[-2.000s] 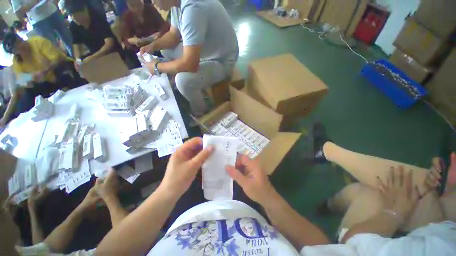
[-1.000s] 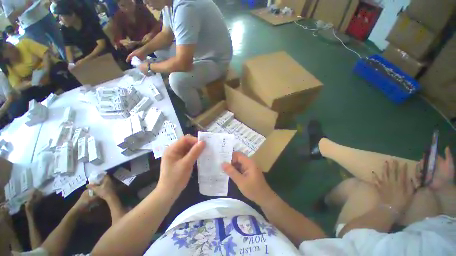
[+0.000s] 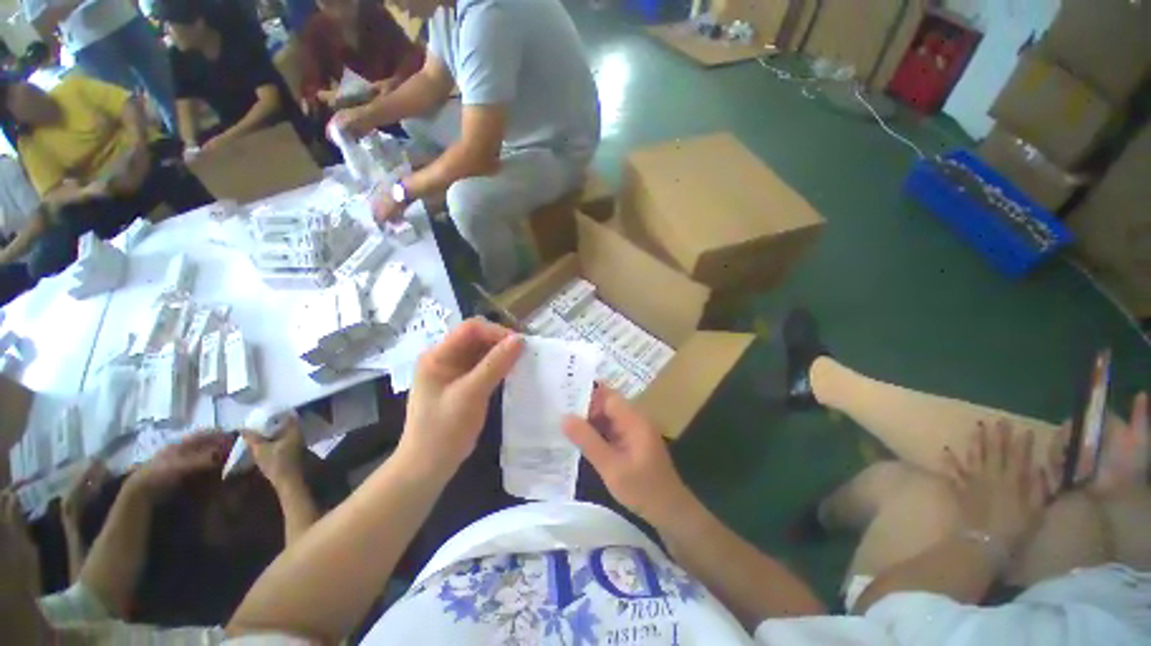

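Note:
A white printed leaflet (image 3: 543,423) is held upright over my lap, in front of my shirt. It is a tall strip with small dark print. My left hand (image 3: 461,391) pinches its upper left corner between thumb and fingers. My right hand (image 3: 621,444) holds its right edge, with the thumb on the front face. Whether the leaflet has more than one layer cannot be told. Behind it on the floor stands an open brown carton (image 3: 707,385) with white product boxes (image 3: 593,331) in rows inside.
A white table (image 3: 436,271) at the left bears piled white boxes and leaflets. Several people sit around it, and a neighbour's hands (image 3: 271,448) work close by at left. A closed carton (image 3: 707,208) and a blue crate (image 3: 991,212) are on the floor. A person's bare leg (image 3: 909,404) is at right.
The leaflet stays between my hands; my left fingers have shifted up slightly at its top corner. The neighbour's hands at left have moved, and the person across the table has reached towards the piled boxes.

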